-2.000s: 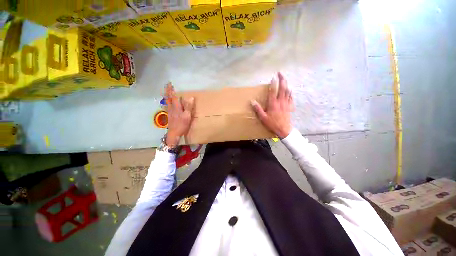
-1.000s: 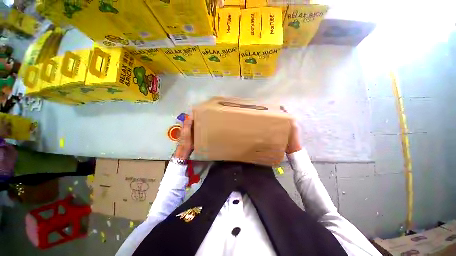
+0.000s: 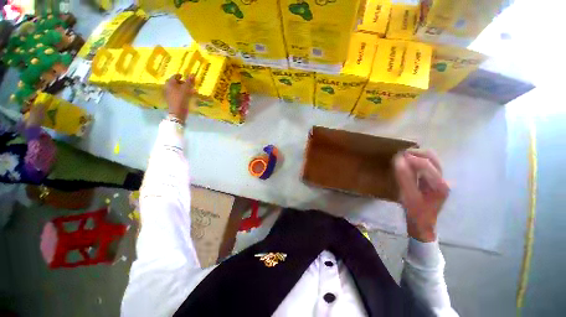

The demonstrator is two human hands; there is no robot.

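Note:
An open brown carton (image 3: pixel 357 162) stands on the table with its opening upward and looks empty inside. My right hand (image 3: pixel 423 186) is over its right end, blurred, with curled fingers; whether it touches the carton is unclear. My left hand (image 3: pixel 179 94) reaches to the row of yellow gift boxes with carry handles (image 3: pixel 214 83). Its fingertips are at the box tops, close to the nearest handle; whether they grip it cannot be told. The blue and orange tape dispenser (image 3: pixel 264 164) lies left of the carton.
More stacked yellow boxes (image 3: pixel 323 83) line the table's far side. A brown carton (image 3: pixel 496 85) stands at the back right. Another person's sleeve (image 3: pixel 40 155) and green figures (image 3: pixel 40 62) are at the left. A red stool (image 3: pixel 84 238) and cardboard (image 3: pixel 211 217) are below the table edge.
The carton was flap side up, then tilted between both hands; it now stands open on the table. My left hand has moved left to the yellow boxes. The view has shifted left.

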